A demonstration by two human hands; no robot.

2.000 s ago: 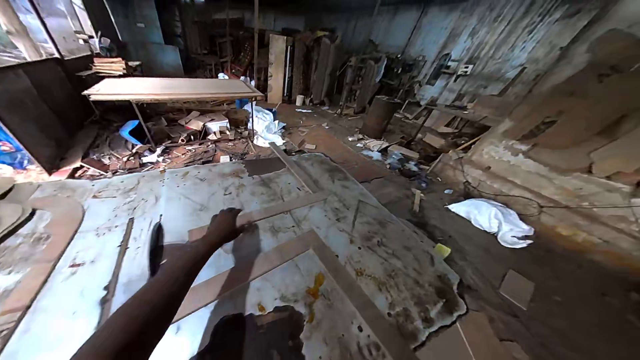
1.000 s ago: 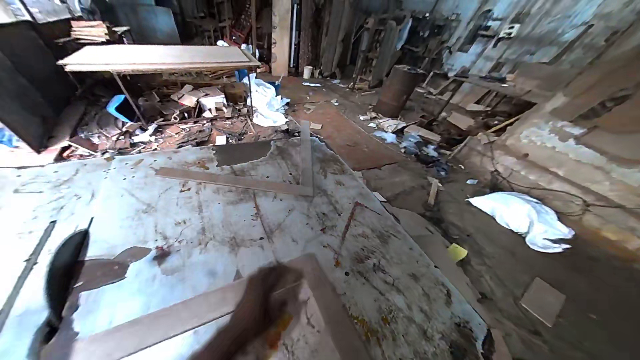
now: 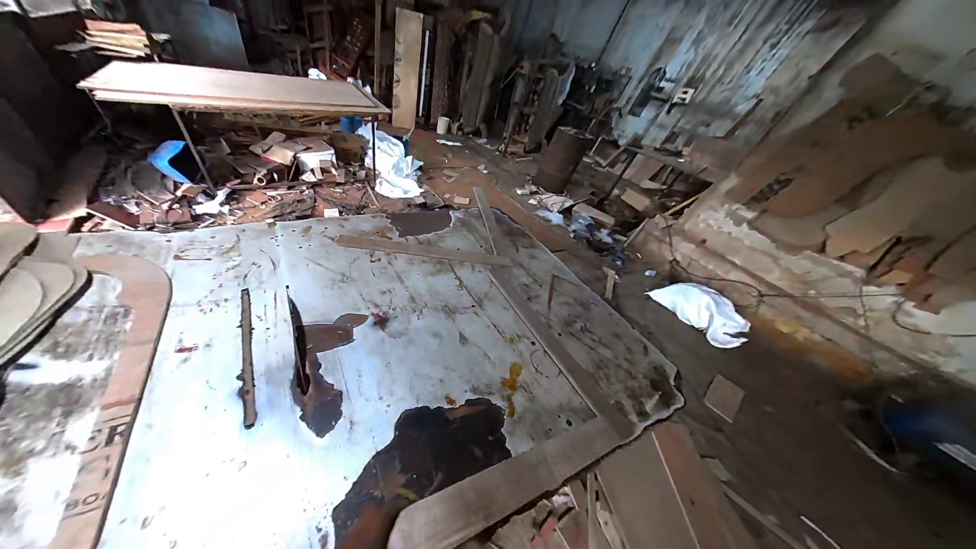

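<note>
Neither of my hands shows in the present view. A large worn worktable top (image 3: 229, 343) with a white, stained and torn surface fills the lower left. Near its right corner lies an L-shaped wooden frame piece (image 3: 488, 488), one arm along the near edge and the other running away up the table. Beyond it, a second L-shaped wooden piece (image 3: 419, 249) rests at the far end. A narrow dark strip (image 3: 247, 358) lies on the left part. At the left edge are a curved flat wooden piece (image 3: 141, 328) and a stack of rounded board pieces (image 3: 38, 293).
A table with a pale board top (image 3: 229, 88) stands behind, scrap wood (image 3: 282, 152) heaped beneath. A white sack (image 3: 705, 313) lies on the floor at right. A rusty drum (image 3: 563, 160) stands farther back. Board offcuts (image 3: 663, 488) lie beside the table's near right corner. Boards lean against the right wall.
The hand seen over the nearer L-shaped piece one second ago has left view. That piece now lies nearer the table's right corner. The farther L-shaped piece remains at the far end.
</note>
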